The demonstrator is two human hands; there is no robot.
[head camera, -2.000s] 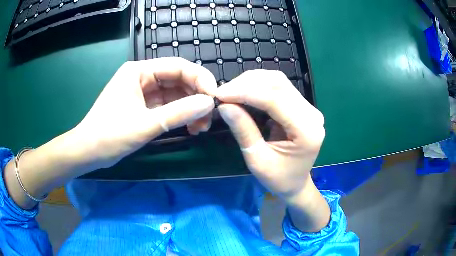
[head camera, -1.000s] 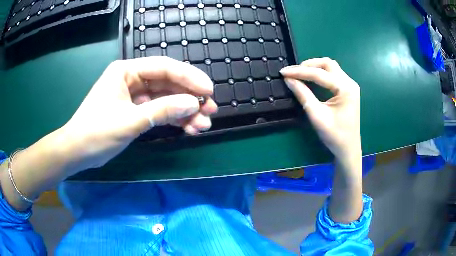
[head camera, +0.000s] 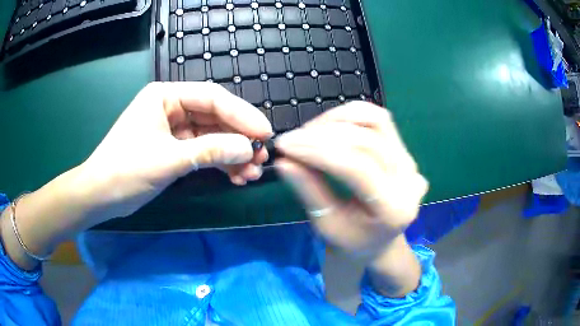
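My left hand is over the near left part of the black pocketed tray. It holds a tiny dark component with a silvery glint between thumb and fingers. My right hand is blurred, its thumb and forefinger tips close beside the left fingertips. A small dark spot shows between the two hands; whether the right fingers grip anything cannot be told. The tray has rows of rounded rectangular pockets with pale dots at their corners. The hands hide its near edge and lower pockets.
A second black tray lies at the upper left. The trays lie on a green bench with a curved near edge. A blue bin with whitish material stands at the right edge. Blue plastic shows below the bench at right.
My right hand was at the tray's right edge one second ago and has moved left to my left fingertips. My left hand has stayed nearly in place, still holding the component.
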